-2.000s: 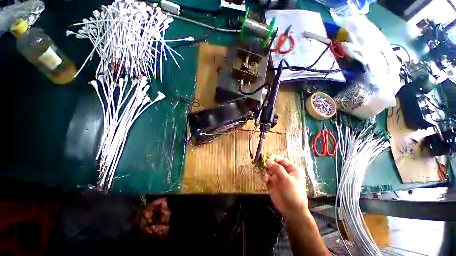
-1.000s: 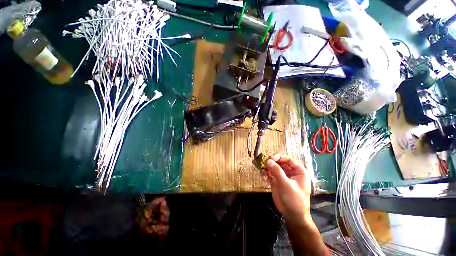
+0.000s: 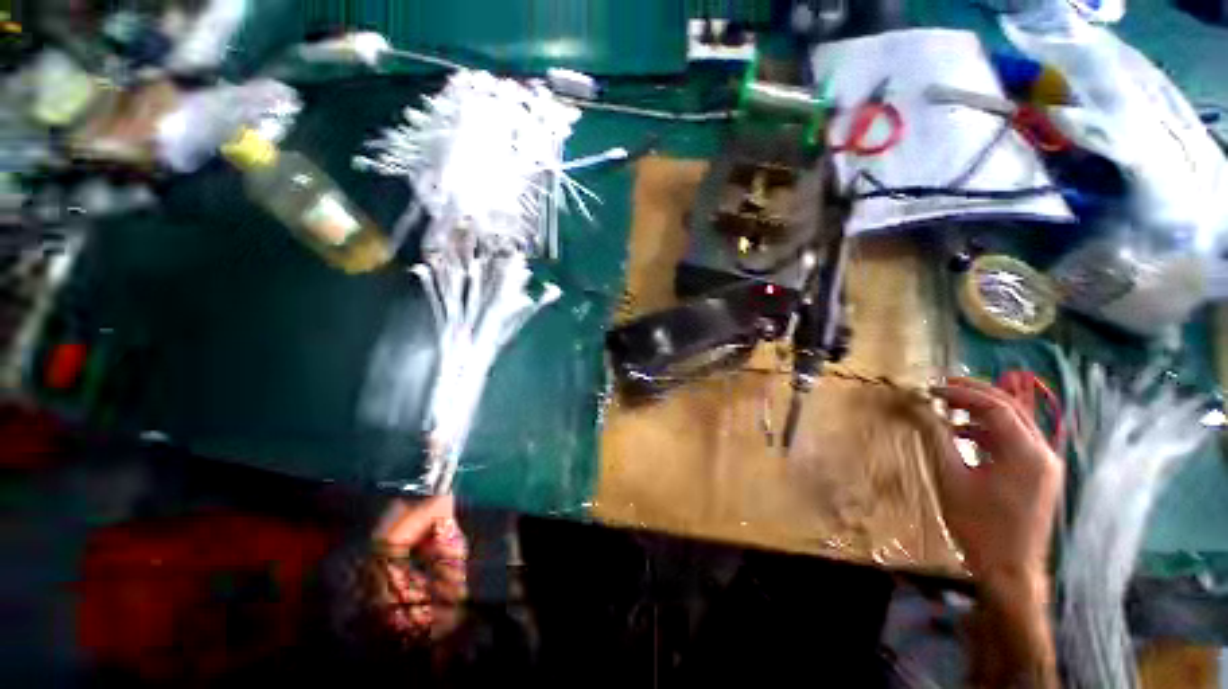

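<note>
The frame is blurred. My right hand [image 3: 999, 471] is over the right edge of the brown cardboard sheet [image 3: 727, 464], beside the red scissor handles. Its fingers are curled; whether they hold anything is unclear. My left hand [image 3: 420, 559] is below the bench's front edge, its fingertips at the lower ends of a bundle of white leads [image 3: 465, 364]. I cannot tell if it grips them. The soldering iron [image 3: 819, 303] stands tip down over the cardboard, with neither hand at its tip.
A white lead pile [image 3: 492, 162] and an amber bottle [image 3: 313, 209] are at the left. A black holder [image 3: 700, 337] and grey box [image 3: 754, 202] stand by the iron. A round tub [image 3: 1010, 295], red scissors [image 3: 1046, 408] and uncut cables [image 3: 1118, 498] are at the right. A green-rimmed reel [image 3: 784, 105] is behind.
The view has swung left. My right hand has moved right, away from the iron tip, where it held a small yellow-brown piece. My left hand has come up to the lead bundle's ends.
</note>
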